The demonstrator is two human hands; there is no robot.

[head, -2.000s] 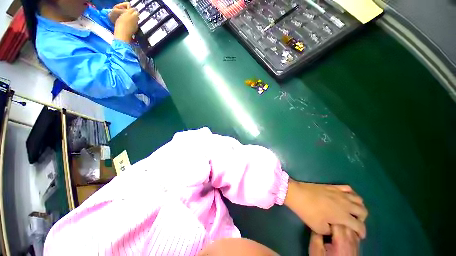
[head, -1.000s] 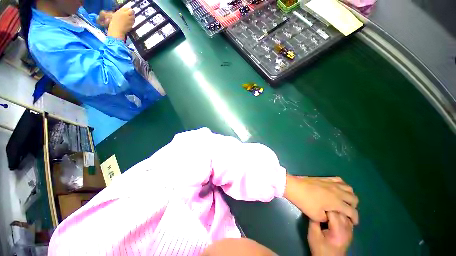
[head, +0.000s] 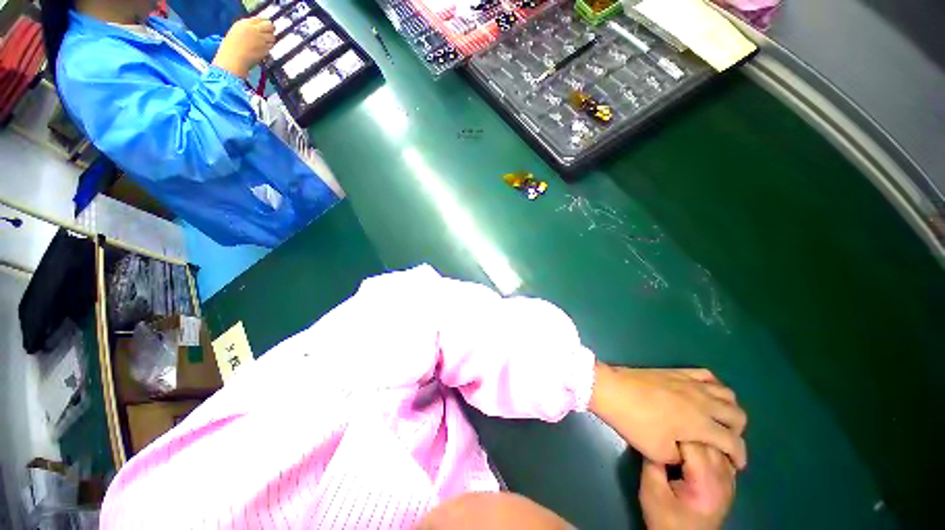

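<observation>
My left hand, bare below a pink striped sleeve, lies on the dark-green surface at the lower right. My right hand comes up from the bottom edge and is partly cut off by it. The fingers of both hands are curled together, the left over the right, with a small dark gap between them. No object shows in either hand. A small gold-brown flex piece lies on the green surface, beyond my left arm.
A grey-black parts tray with a yellow card stands at the top, beside a red parts tray. A person in blue is at the upper left by a black screen tray. Cardboard boxes sit at the left.
The view has shifted slightly since the first frame. The hands stay together in nearly the same pose. The neighbour's hand has moved a little at the black tray.
</observation>
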